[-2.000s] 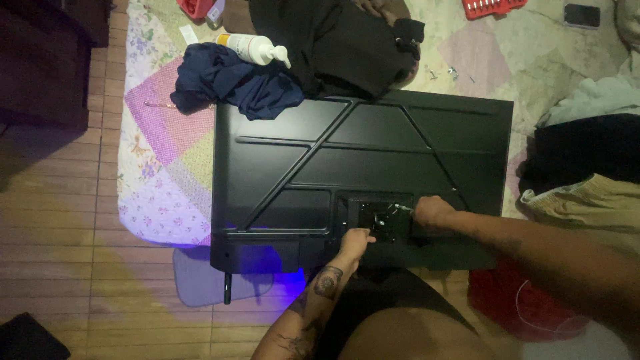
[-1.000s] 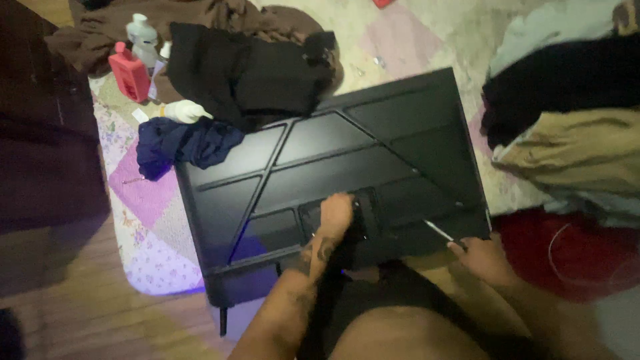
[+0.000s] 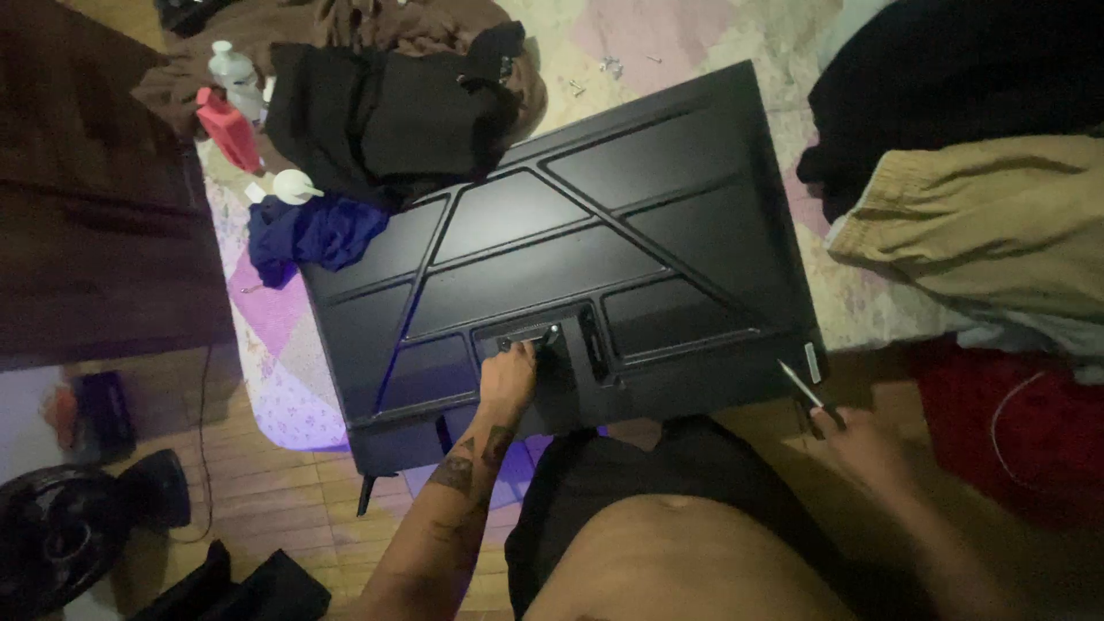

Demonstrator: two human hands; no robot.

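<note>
A flat-screen television (image 3: 535,250) lies face down on a patterned bedspread, its black back panel upward and a short stand foot (image 3: 367,494) at its lower left corner. My left hand (image 3: 509,375) is at the recessed panel near the lower middle, fingers bent over a small piece there that I cannot make out. In my right hand (image 3: 849,431), off the panel's lower right corner, is a screwdriver (image 3: 802,385), its metal shaft pointing up and left. Several loose screws (image 3: 612,65) lie on the bedspread beyond the panel.
Dark clothes (image 3: 388,121), a navy cloth (image 3: 315,235), a red bottle (image 3: 228,129), a clear bottle (image 3: 235,76) and a white bottle (image 3: 295,186) border the far left edge. Tan trousers (image 3: 992,207) lie right. A black fan (image 3: 69,535) stands on the floor at lower left.
My right hand has moved from the recessed panel out past the television's right corner, holding the screwdriver. My left hand stays at the recess. The view has shifted and turned.
</note>
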